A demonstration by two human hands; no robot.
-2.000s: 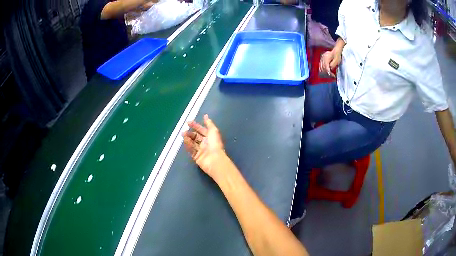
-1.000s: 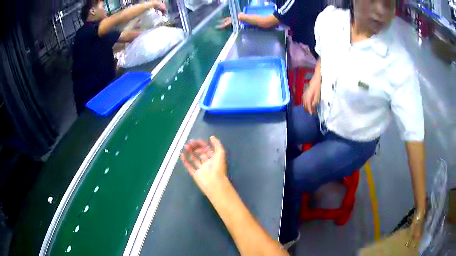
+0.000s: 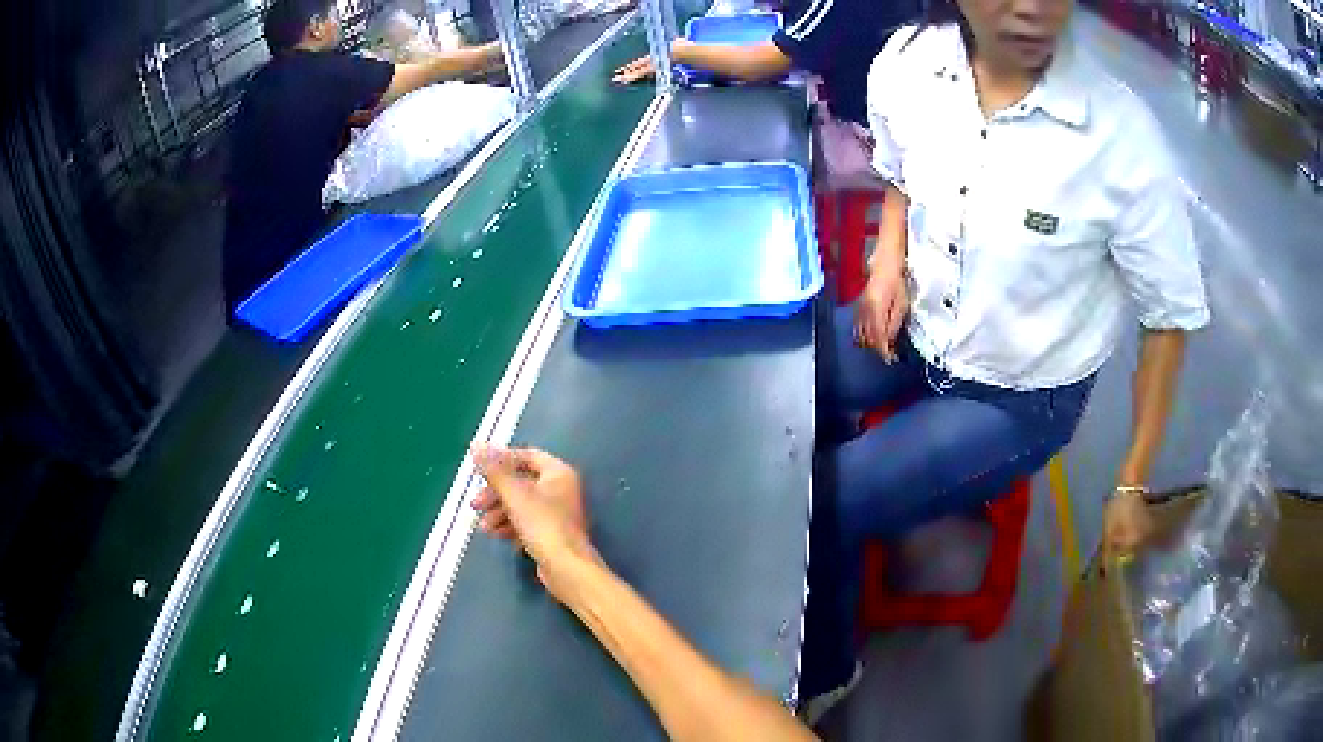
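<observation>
My right hand (image 3: 534, 507) is bare and reaches in from the bottom edge, over the near metal rail (image 3: 457, 529) and the edge of the dark bench top (image 3: 653, 478). Its fingers are curled in with the thumb close to them, and I see nothing held. Its fingertips are small and partly hidden. My left hand is not in view. Small white parts (image 3: 271, 551) lie in a loose line on the green conveyor belt (image 3: 363, 435), left of my hand.
A blue tray (image 3: 697, 307) lies ahead on the bench; another blue tray (image 3: 331, 276) lies across the belt beside a clear bag (image 3: 421, 138). At right, a person in a white shirt (image 3: 1016, 232) sits on a red stool (image 3: 943, 580), one hand at an open carton (image 3: 1095, 652) with clear plastic.
My right hand was open, palm up; its fingers have now curled in, and it has moved left to the rail. More of the carton shows, with the seated person's hand at its edge.
</observation>
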